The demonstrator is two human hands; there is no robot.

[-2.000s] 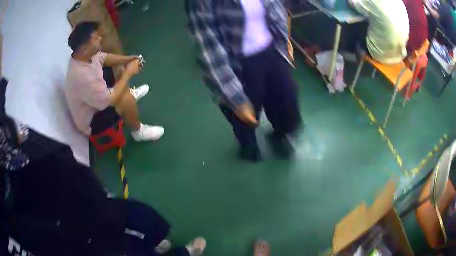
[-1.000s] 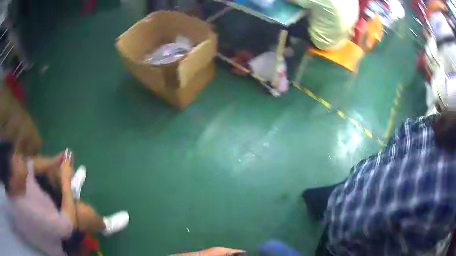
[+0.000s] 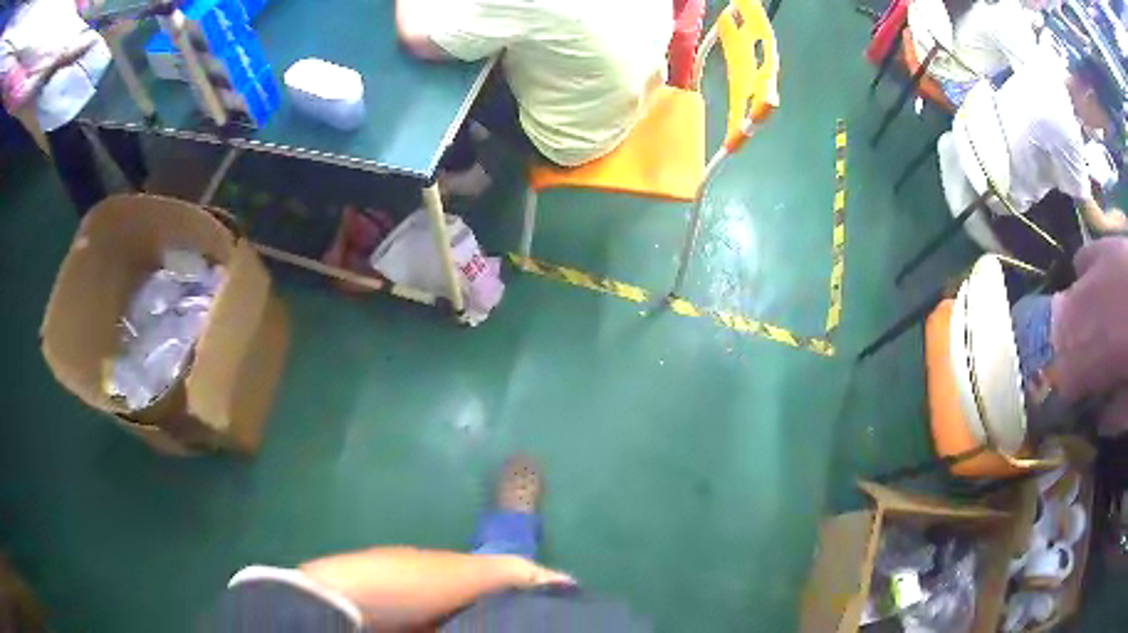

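My left forearm crosses the bottom of the head view, out of a dark sleeve with a white cuff. My left hand (image 3: pixel 538 574) is cut off and blurred near the bottom edge; whether it holds anything cannot be told. My right hand is not in view. My foot in a brown clog (image 3: pixel 521 481), under a blue trouser leg, is on the green floor (image 3: pixel 408 420). The nearest large thing is an open corrugated bulk box (image 3: pixel 254 359) at the left, with crumpled clear plastic bags (image 3: pixel 167 328) inside.
A green-topped bench (image 3: pixel 396 118) at upper left bears a blue carton (image 3: pixel 229 56) and a white rounded object (image 3: pixel 325 93). A person sits there on an orange chair (image 3: pixel 625 176). More seated people are at right. Brown boxes (image 3: pixel 841 563) stand lower right, holding plastic and white round units (image 3: pixel 1049 563).
My view has swung right. The walking person in the checked shirt and the seated person in pink at left have left the picture. The bench, bulk box and lower-right boxes show more fully.
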